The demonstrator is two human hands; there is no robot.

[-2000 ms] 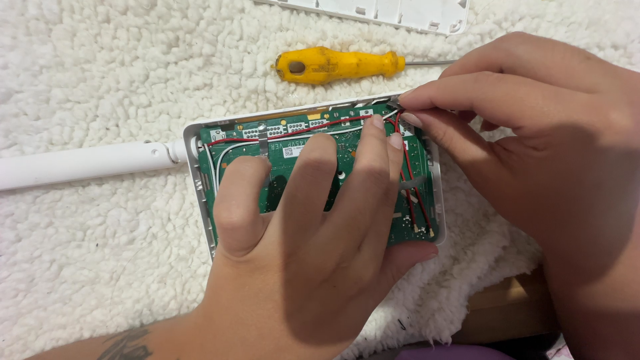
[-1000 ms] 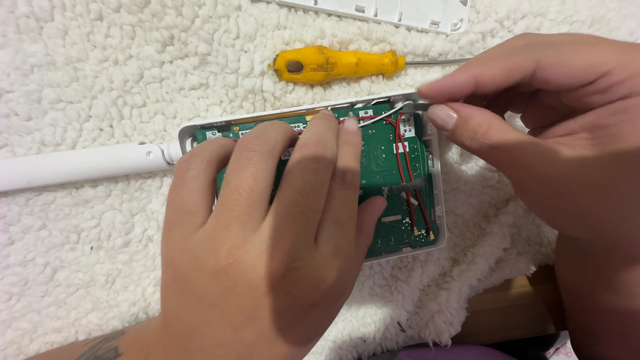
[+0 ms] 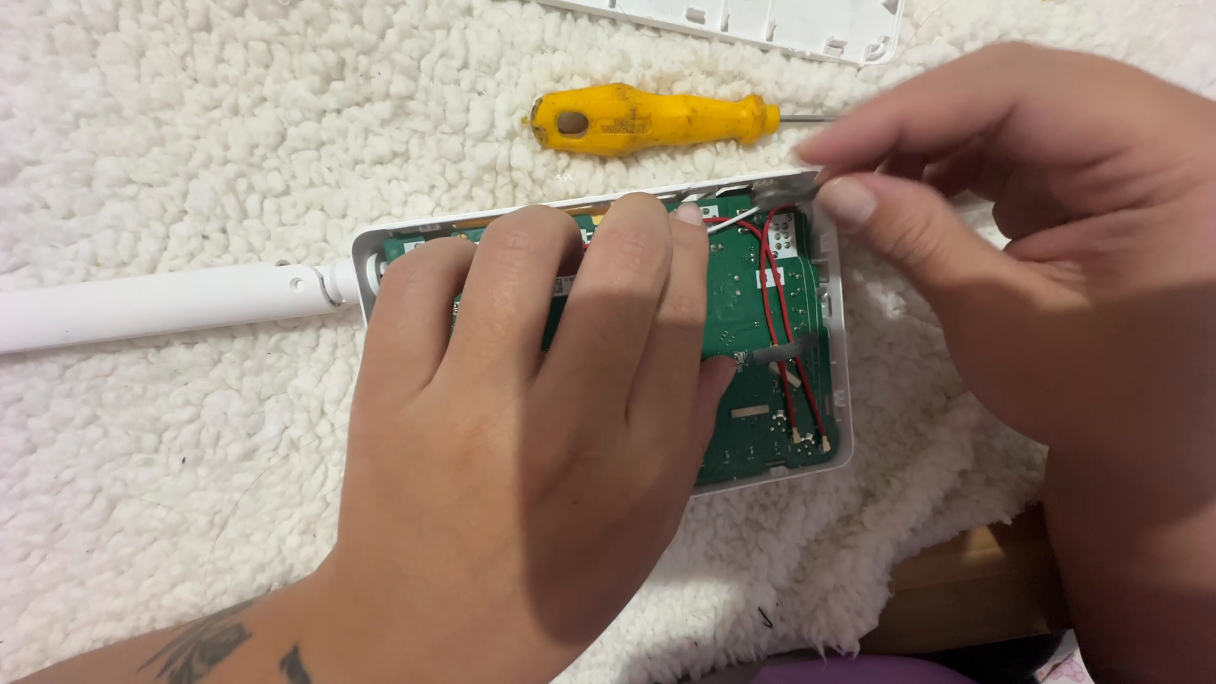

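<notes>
A green circuit board (image 3: 736, 304) lies inside a white plastic router housing (image 3: 841, 313), with a white antenna (image 3: 171, 302) joined at its left end. My left hand (image 3: 541, 408) rests spread over the board's left and middle parts, fingertips near the upper edge. Thumb and forefinger of my right hand (image 3: 822, 176) pinch a strip of grey tape (image 3: 787, 193) at the housing's upper right corner. A white wire (image 3: 736, 220) runs under that tape. Red wires (image 3: 779, 313) cross the board's right side beneath another piece of grey tape (image 3: 784, 351).
Above the housing, a yellow-handled screwdriver (image 3: 655, 119) lies on a fluffy white blanket (image 3: 190, 456). Part of a white plastic cover (image 3: 760, 21) shows at the top edge. A wooden edge (image 3: 969, 579) is visible at the lower right.
My left hand has shifted, its fingers now closer together over the board. My right hand has drawn the grey tape's end outward from the board's upper right corner.
</notes>
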